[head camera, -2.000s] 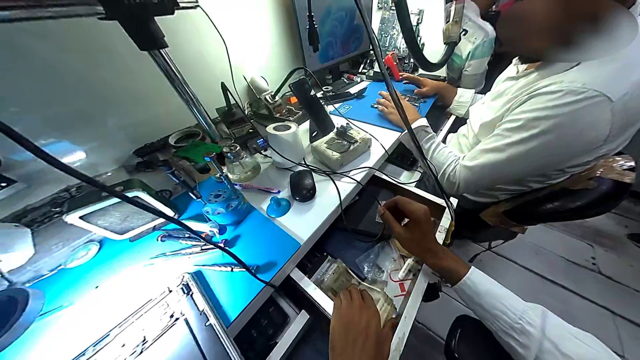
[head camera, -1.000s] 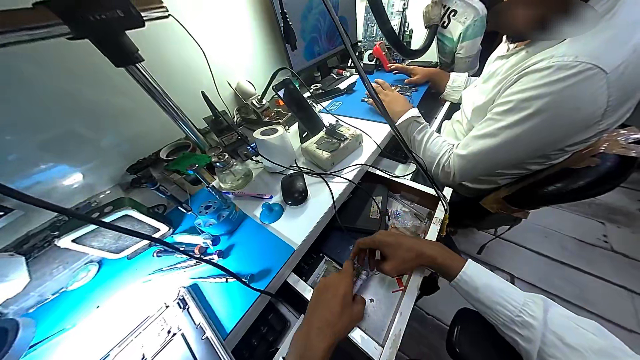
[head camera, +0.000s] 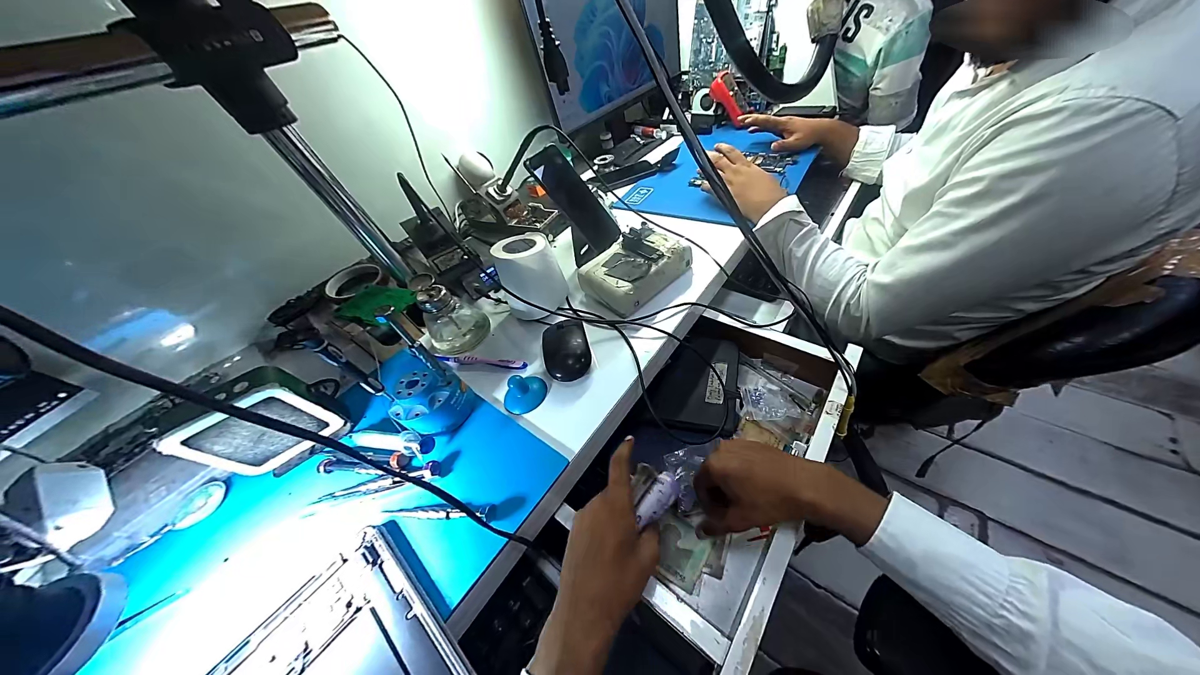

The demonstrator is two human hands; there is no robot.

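My left hand (head camera: pixel 609 539) is over the open drawer (head camera: pixel 750 614), closed around a small pale purple tube or bottle (head camera: pixel 656 499), with the index finger raised. Just right of it, my right hand (head camera: pixel 750 483) is in the drawer with fingers curled beside a clear plastic bag (head camera: pixel 686 469); whether it grips the bag is hidden. Below the hands lie paper notes (head camera: pixel 682 553). Farther back in the drawer are a black case (head camera: pixel 698 384) and more clear plastic packets (head camera: pixel 773 394).
On the desk stand a computer mouse (head camera: pixel 566 351), a paper roll (head camera: pixel 529 272), a glass bottle (head camera: pixel 452 319) and a blue screwdriver holder (head camera: pixel 427 398). An opened laptop chassis (head camera: pixel 347 609) lies on the blue mat (head camera: pixel 506 469). Cables hang across the view. A co-worker's arm (head camera: pixel 825 253) rests at the right.
Two seconds ago my hands were apart, the left deep in the drawer. They have come close together over it, and the pale purple tube now shows in my left hand.
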